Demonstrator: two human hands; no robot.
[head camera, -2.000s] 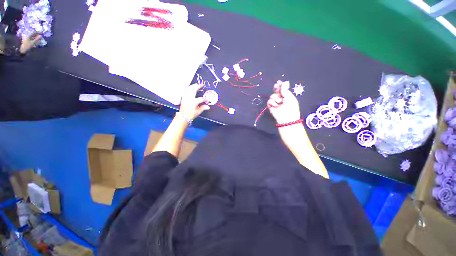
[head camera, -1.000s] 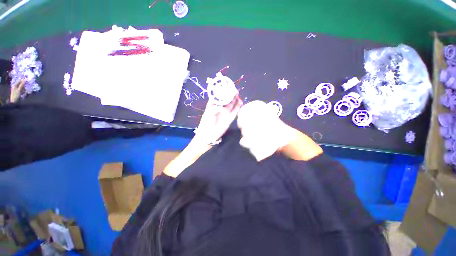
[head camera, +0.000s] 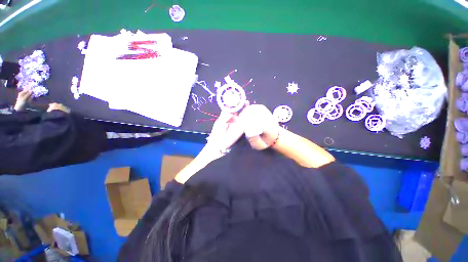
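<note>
My left hand holds a round pale housing at its fingertips, above the black mat near the bench edge. My right hand is closed against my left hand; what its fingers hold is hidden. Thin red wire leads show left of the held housing and just beyond it. Another round housing lies on the mat just right of my hands. Several lilac-white housings lie further right. A white star-shaped insert lies beyond my right hand.
White sheets with dark red leads lie at left. A clear bag of inserts and a cardboard box stand at right. A round unit sits on the green belt. Another person's hands are at far left.
Since two seconds ago, my hands have come together with a housing raised between them. A round unit now shows on the belt. The other person's second hand has come into view.
</note>
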